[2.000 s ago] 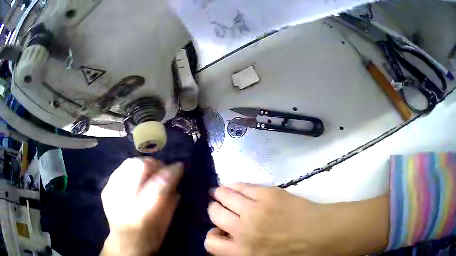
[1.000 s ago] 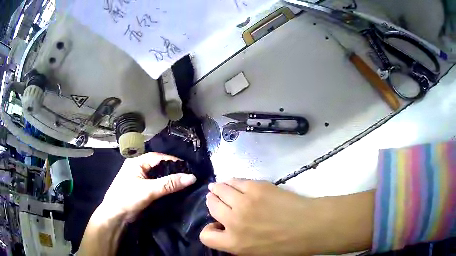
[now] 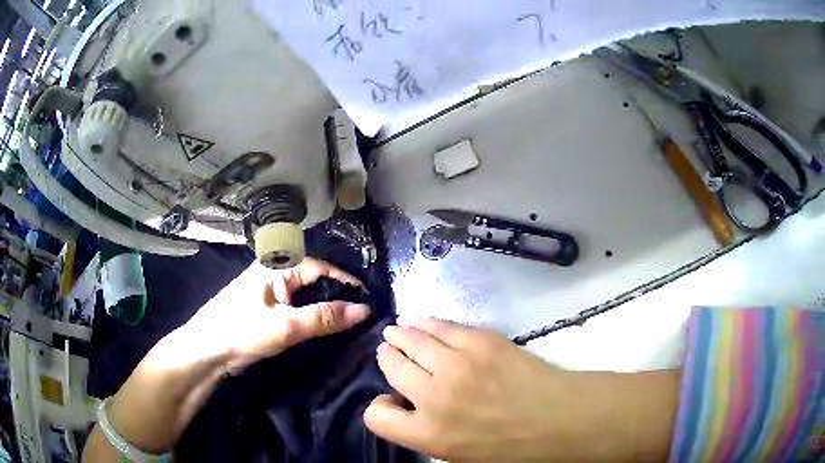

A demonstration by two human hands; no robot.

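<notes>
The dark garment lies left of and under the presser foot of the off-white sewing machine head. My left hand pinches a gathered dark seam edge between thumb and fingers, just in front of the foot. My right hand lies on the garment's right edge, fingertips pressing the cloth down near the needle plate. The cream tension knob hangs above my left hand. The needle tip itself cannot be made out.
Black thread snips lie beside a round metal bobbin. A white chip is behind them. An orange-handled tool and scissors lie at the right. A handwritten note covers the back. A green tube with a pale band hangs left.
My left hand has opened from a bunched grip into a thumb-and-finger pinch showing the gathered edge. My right hand stays at the cloth's right edge. The camera view has shifted, showing more of the note.
</notes>
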